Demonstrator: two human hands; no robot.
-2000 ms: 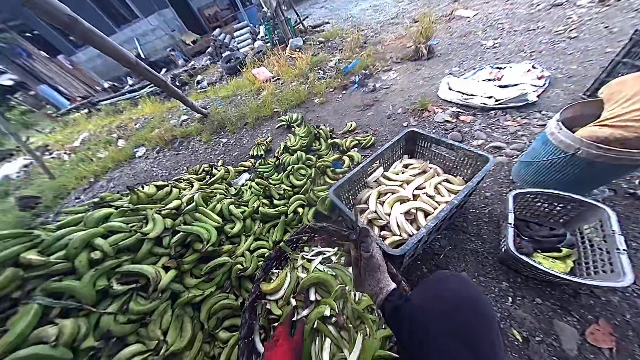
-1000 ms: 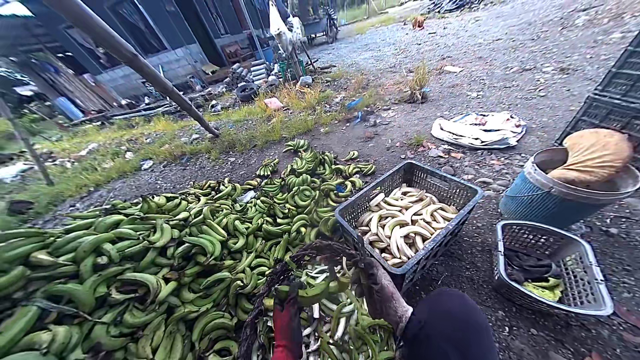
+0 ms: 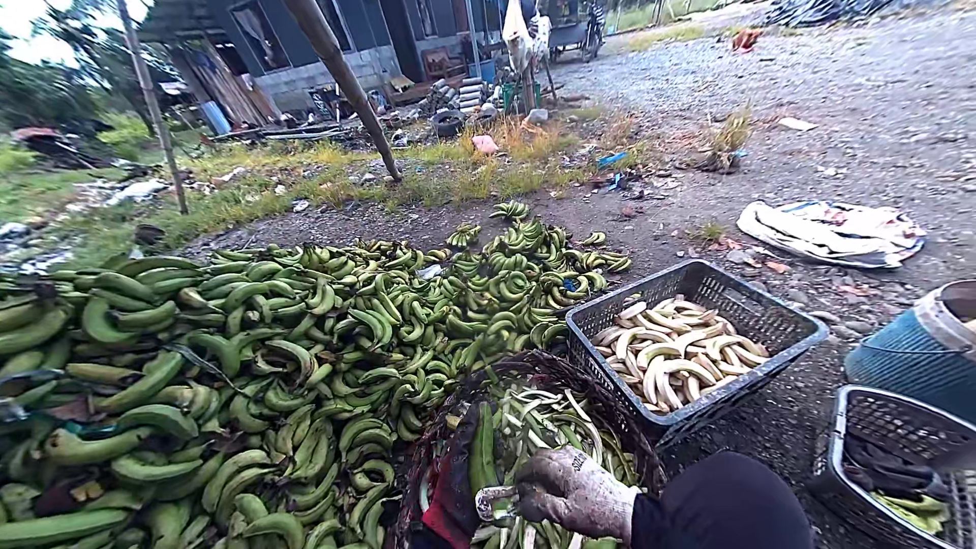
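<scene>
My left hand (image 3: 455, 476), in a dark and red glove, is around a green banana (image 3: 482, 450) held upright over a woven basket (image 3: 648, 450). My right hand (image 3: 572, 488), in a dirty white glove, grips a small peeling tool (image 3: 494, 502) with a pale curved end, close against the banana's lower part. Green and whitish peels (image 3: 553, 415) fill the basket beneath both hands. Just beyond, to the right, a black plastic crate (image 3: 793, 335) holds peeled bananas (image 3: 679, 354). Unpeeled green bananas (image 3: 305, 366) lie in a big heap at the left.
A smaller crate (image 3: 839, 442) with dark cloth and something yellow-green is at the lower right, beside a blue bucket (image 3: 892, 358). A white sack (image 3: 831, 232) lies on the gravel behind. A slanted wooden pole (image 3: 347, 84) rises beyond the heap.
My right hand, beside the crate of peeled bananas in the earlier frames, has come down over the basket to the banana in my left hand. The view has tilted up.
</scene>
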